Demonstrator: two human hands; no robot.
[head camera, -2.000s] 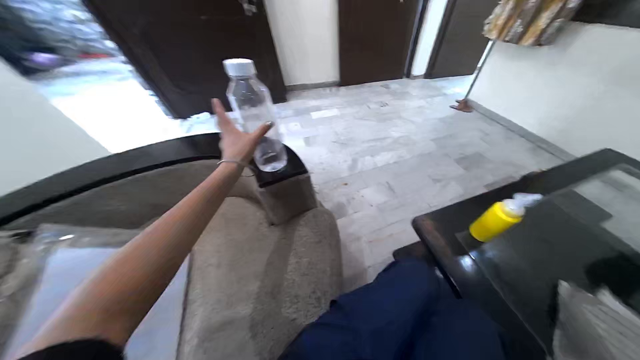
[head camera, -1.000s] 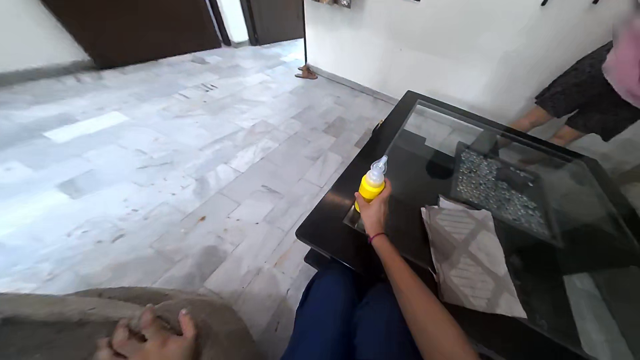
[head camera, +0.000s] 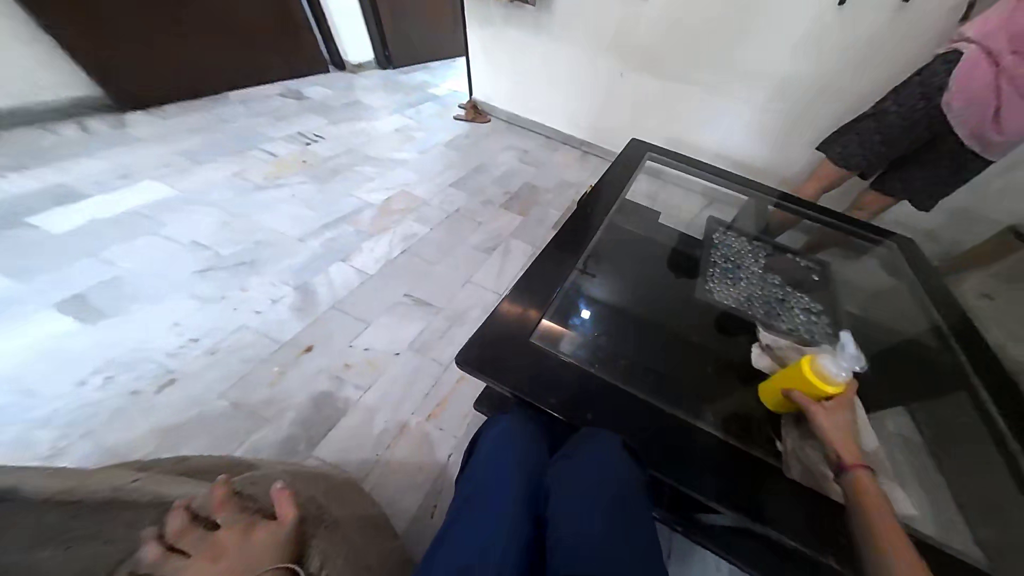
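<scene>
My right hand (head camera: 828, 416) is closed around a yellow bottle (head camera: 802, 384) with a clear top, tilted above the glass-topped black table (head camera: 512, 352). Beneath the bottle and hand lies a light patterned cloth (head camera: 812, 460), partly hidden by them. My left hand (head camera: 228, 532) rests with fingers spread on the rounded beige sofa arm (head camera: 336, 512), holding nothing.
Beyond the table stands a person in dark shorts (head camera: 896, 132) and a pink top. A tray-like panel of small shiny pieces (head camera: 760, 280) shows at the glass. Brown footwear (head camera: 472, 113) lies by the wall on the marble floor (head camera: 264, 264).
My right hand has carried the yellow bottle rightward from near the table's left edge to above the cloth. The left hand, earlier beside a clear bottle, stays on the sofa arm since the last earlier frame.
</scene>
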